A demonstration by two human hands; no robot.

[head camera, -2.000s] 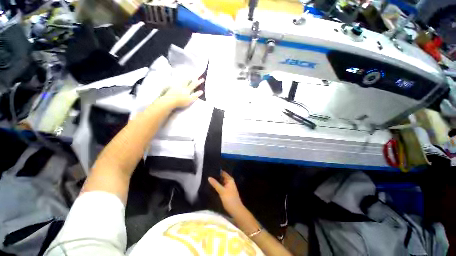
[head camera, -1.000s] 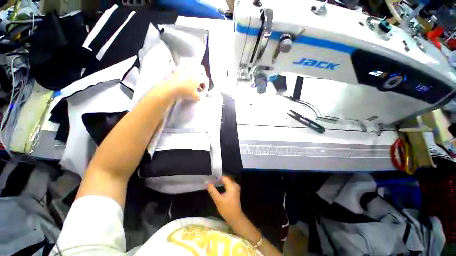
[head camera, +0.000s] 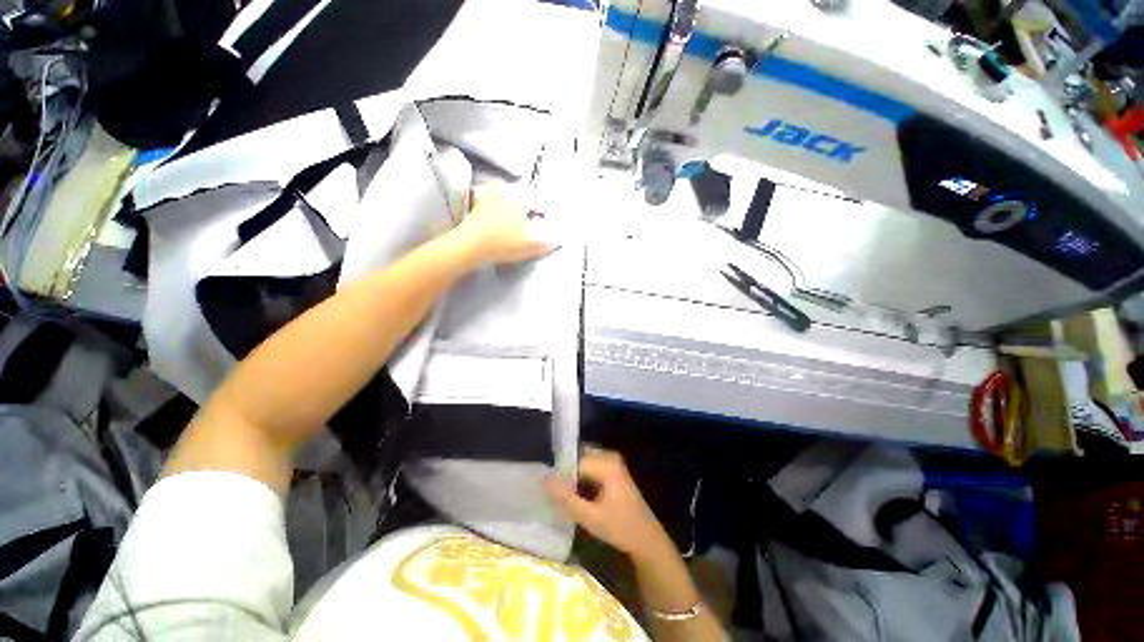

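Note:
A light grey panel [head camera: 496,307] lies left of the needle and hangs over the table's front edge, with a black strip [head camera: 483,431] across its lower part. My left hand [head camera: 502,230] rests on its upper part, fingers toward the needle; the fingertips are washed out by the lamp. My right hand [head camera: 602,499] pinches the panel's lower right edge between thumb and finger, below the table edge. The presser foot and needle area of the white sewing machine [head camera: 803,138] is overexposed. Black thread snips [head camera: 765,297] lie right of the needle.
A black piece with white stripes [head camera: 339,57] lies upper left, beside crumpled grey and black cloth [head camera: 238,251]. Red-handled scissors [head camera: 997,411] are at the right table end. Grey-and-black bundles [head camera: 866,539] sit below right and at lower left. A printed scale [head camera: 703,364] runs along the front edge.
The grey panel now hangs lower at the front, and its right-hand black band no longer shows. My left hand has moved right toward the needle; my right hand has moved slightly right.

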